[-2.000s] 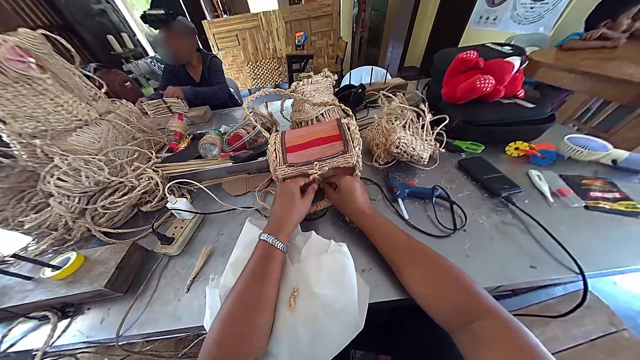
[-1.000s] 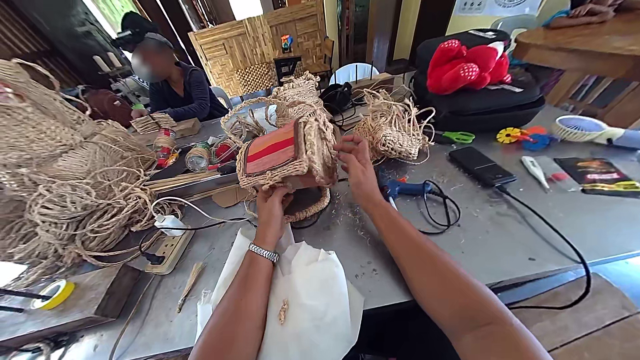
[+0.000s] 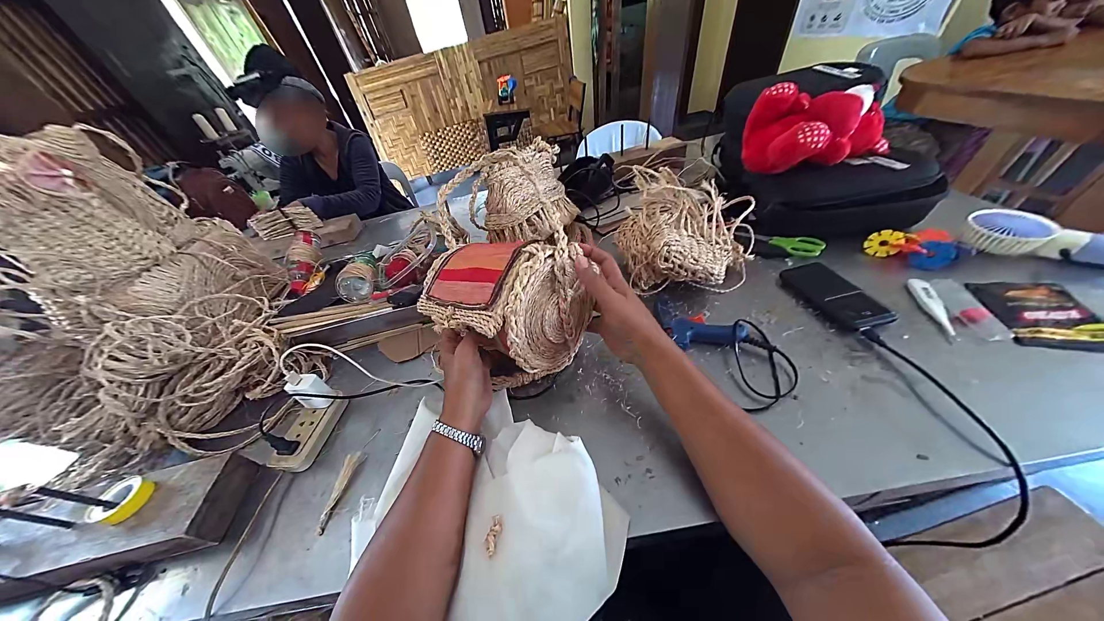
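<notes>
A woven natural-fibre bag (image 3: 545,323) with a braided strap and a red and orange striped flap panel is held just above the table, its round coiled end turned toward the right. My left hand (image 3: 466,371) grips its lower front edge, the fingertips partly hidden under it. On the right side, my right hand (image 3: 614,302) has its fingers on the braid at the upper edge; the thumb is hidden. A white cloth or paper sheet (image 3: 543,509) lies below, bearing a small piece of twisted fibre (image 3: 492,535).
Heaped fibre rope (image 3: 190,345) fills the left. A power strip (image 3: 309,431) with cords lies nearer. Rightward are a blue glue gun (image 3: 703,333), woven fibre piece (image 3: 681,233), green scissors (image 3: 798,246), corded black device (image 3: 837,295) and black case (image 3: 828,194). A person (image 3: 332,164) sits across the table.
The bag has turned from its striped front facing me to show its round end. My right hand has moved from the lower front edge up to the right side.
</notes>
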